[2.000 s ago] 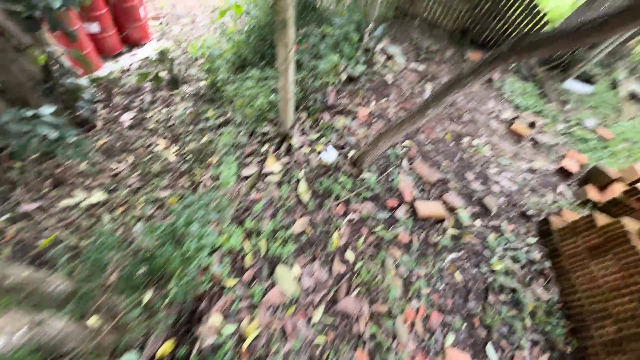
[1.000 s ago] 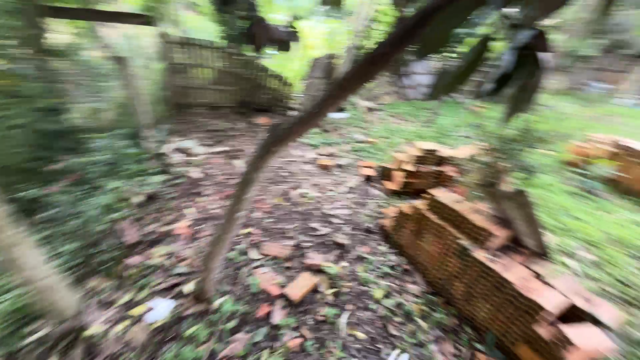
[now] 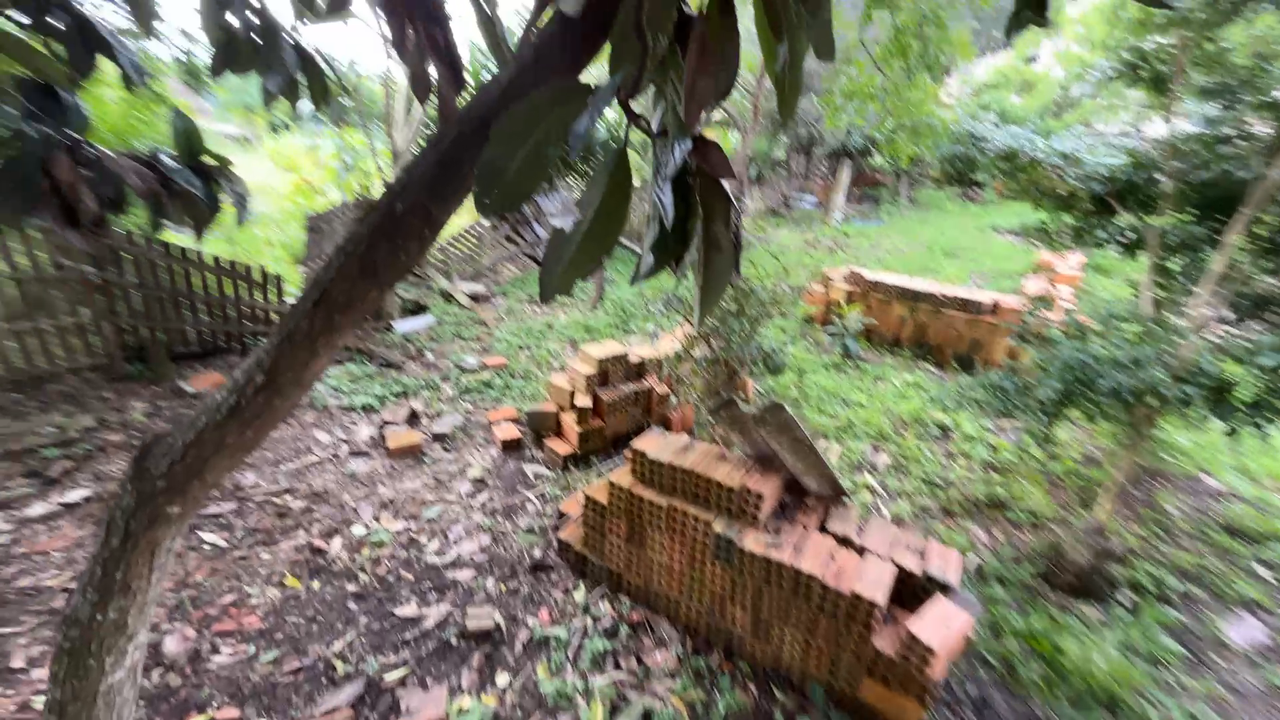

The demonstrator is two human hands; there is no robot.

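Neither my left hand nor my right hand shows in the head view, so what they hold is hidden. A long stack of perforated orange clay bricks [image 3: 740,560] stands on the ground at the lower right of centre. Two grey curved pieces, perhaps roof tiles, lean at its back edge [image 3: 795,450]. Behind it lies a smaller, uneven pile of bricks [image 3: 605,400]. Another long brick stack [image 3: 920,310] sits farther off on the grass at the right.
A slanting tree trunk [image 3: 250,400] crosses the left side, with dark leaves [image 3: 600,220] hanging at the top. Behind it runs a low wooden picket fence [image 3: 130,290]. Loose bricks [image 3: 403,440] and dry leaves litter the soil. A small tree [image 3: 1130,460] grows at the right.
The view has swung up and to the right, away from the red containers seen at first. The long brick stack now shows in full, and the farther stack shows more fully.
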